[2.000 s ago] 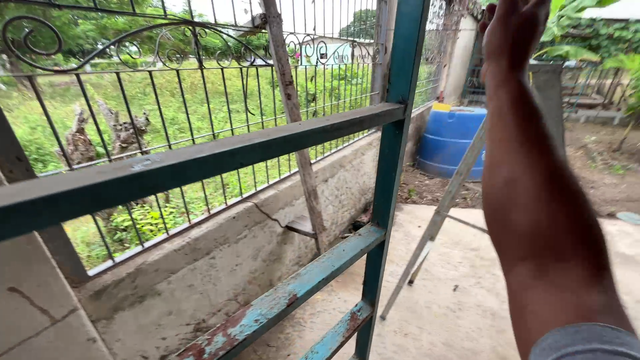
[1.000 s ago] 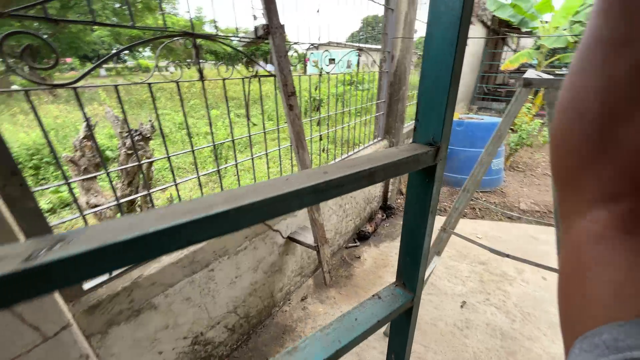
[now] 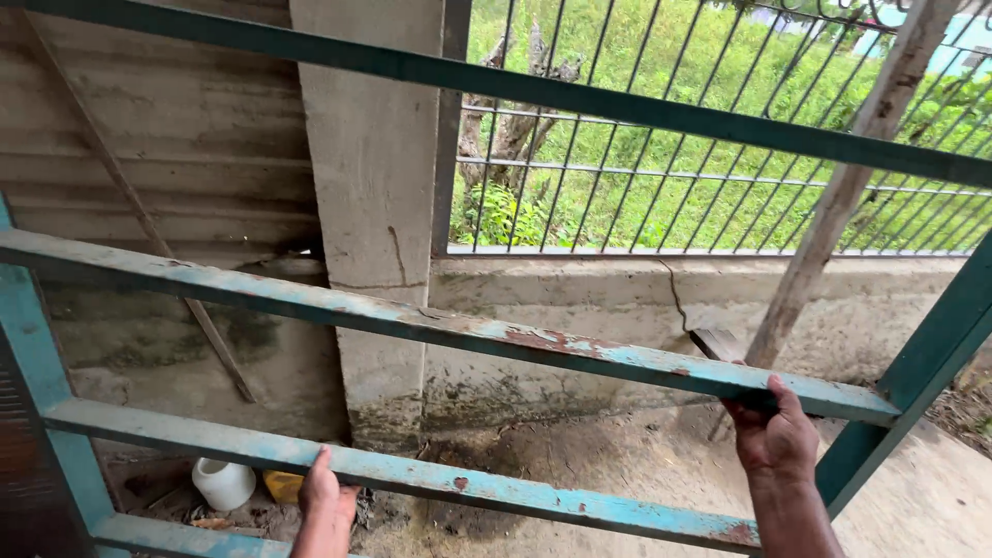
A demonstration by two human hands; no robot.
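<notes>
A large teal-painted frame with several crossbars fills the head view, its paint flaking to brown patches. My left hand (image 3: pixel 327 496) is at the lower crossbar (image 3: pixel 496 487), thumb on top and fingers curled beneath. Farther right and higher, my right hand (image 3: pixel 771 434) grips the middle crossbar (image 3: pixel 542 341) near the right upright (image 3: pixel 914 372), thumb over the top edge and fingers underneath, partly hidden. The upper crossbar (image 3: pixel 496 81) crosses the view untouched.
Behind the frame stand a concrete pillar (image 3: pixel 372 170), a low concrete wall (image 3: pixel 558 310) and a metal bar fence (image 3: pixel 604 167). A wooden pole (image 3: pixel 829 209) leans there. A white container (image 3: pixel 223 483) and a yellow one (image 3: pixel 284 486) lie on the ground at lower left.
The view has swung left and down. My right arm, raised at the right edge before, is now lower with its hand on the middle crossbar. My left hand has come into view.
</notes>
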